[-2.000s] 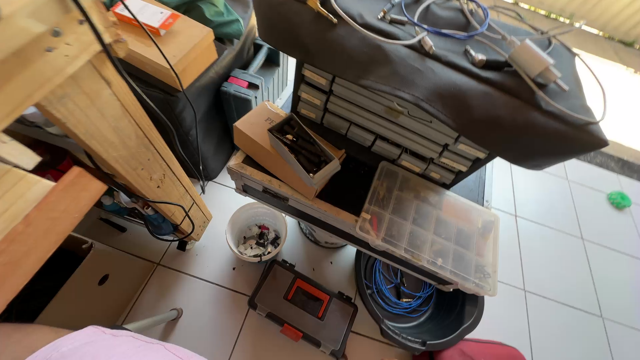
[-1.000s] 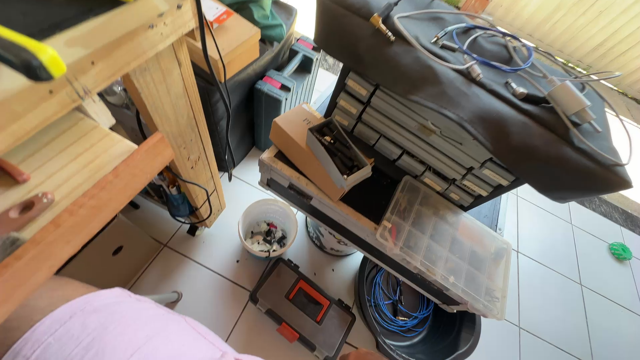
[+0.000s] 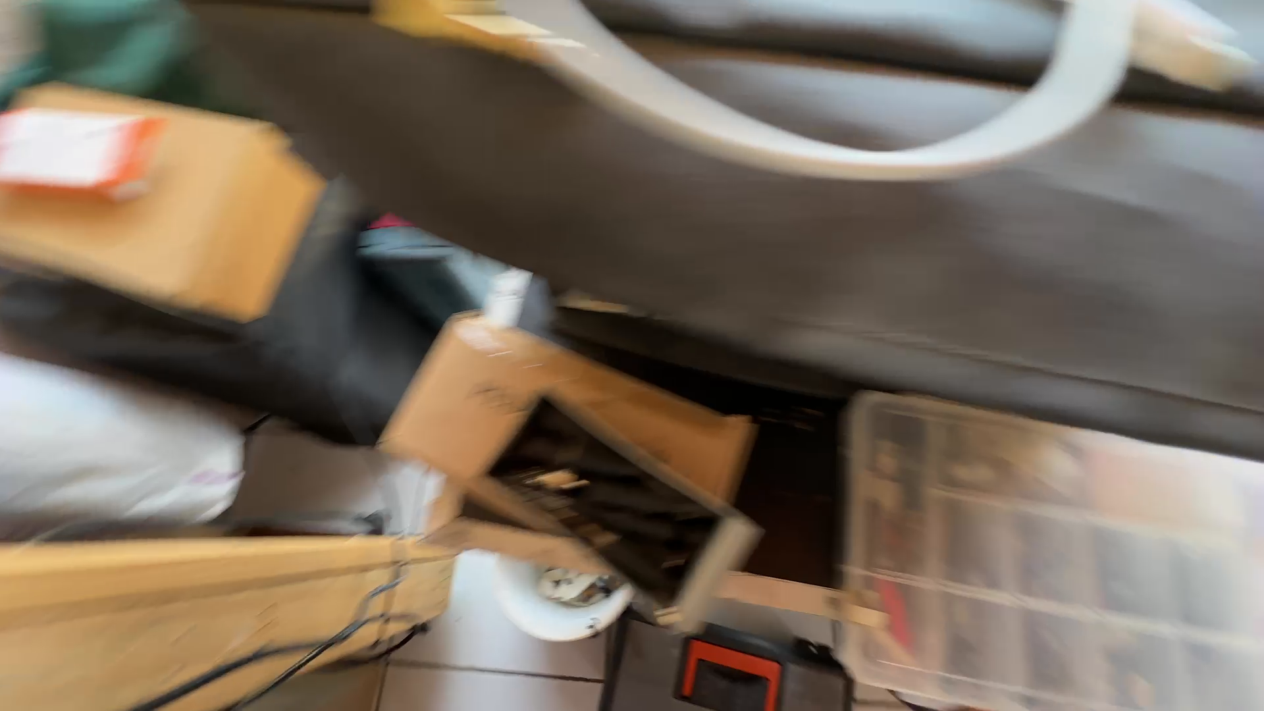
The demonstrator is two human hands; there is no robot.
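Observation:
Neither my left hand nor my right hand shows in the head view, which is blurred by motion. At the centre, a small open box (image 3: 713, 573) holding dark items and some brass-coloured pieces leans tilted on a cardboard box (image 3: 464, 395). To its right lies a clear plastic compartment organizer (image 3: 1017, 509) with small parts and something red inside. A thick dark cover (image 3: 750, 247) spans the top, with a pale cable (image 3: 839, 163) looped on it and a yellowish object (image 3: 444, 18) at its upper edge.
A wooden bench part (image 3: 217, 602) with black cables (image 3: 326, 642) juts in at lower left. A white bucket (image 3: 548, 627) of small parts and a black case with an orange-red handle (image 3: 731, 657) stand low on the tiled floor. A brown box (image 3: 212, 212) sits upper left.
The view has swung and come much closer to the dark cover and the boxes. The drawer fronts seen earlier are now out of sight.

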